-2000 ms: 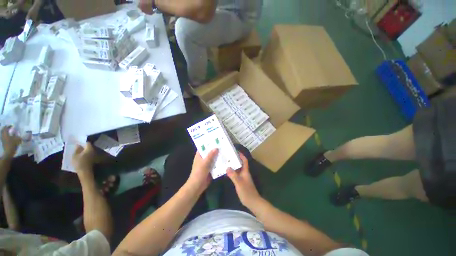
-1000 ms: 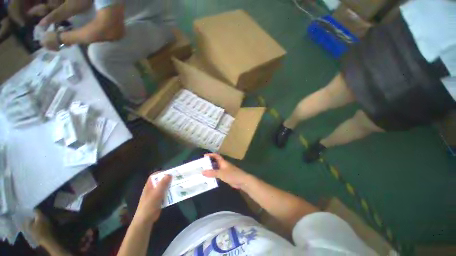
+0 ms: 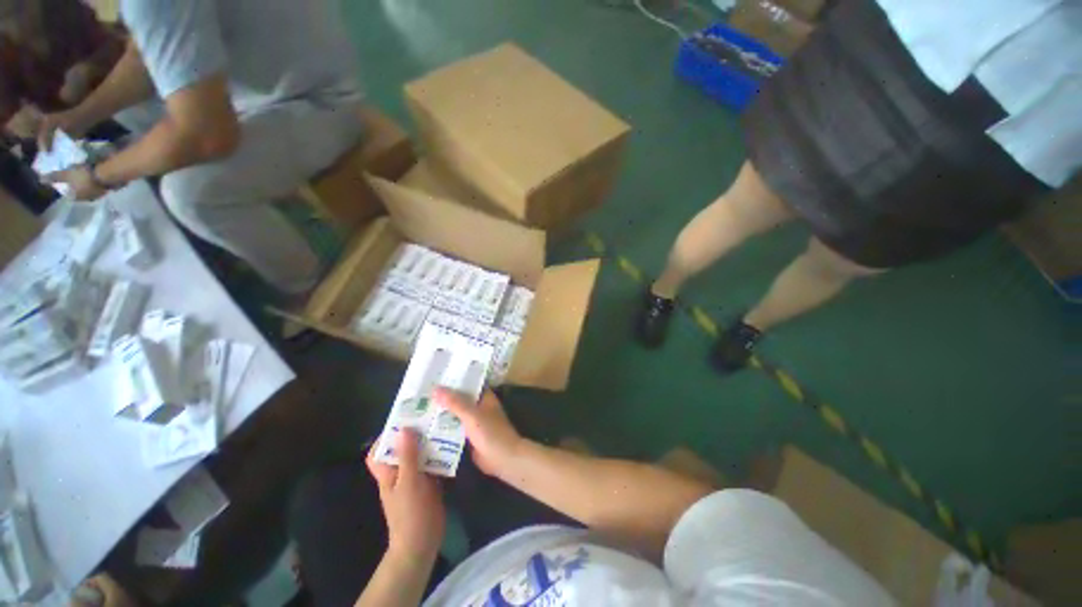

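My left hand [image 3: 407,484] and my right hand [image 3: 481,429] hold white product boxes [image 3: 436,397], two side by side, with small green marks on their faces. The boxes are upright in the picture, just over the near edge of the open brown carton [image 3: 565,314]. My left hand grips the lower end and my right hand the right side, thumbs on top. White boxes [image 3: 441,280] lie in tight rows inside the carton, partly hidden behind the held boxes.
A white table [image 3: 246,397] at left bears piled boxes [image 3: 145,377] and leaflets. A closed carton [image 3: 519,125] stands behind the open one. A seated person [image 3: 237,131] is beyond the table; another person [image 3: 872,142] stands at right. A blue crate [image 3: 726,62] is on the floor.
The view has swung right. The held boxes have turned from slanted at my lap to near upright, and moved to the open carton's near edge. Both hands still hold them.
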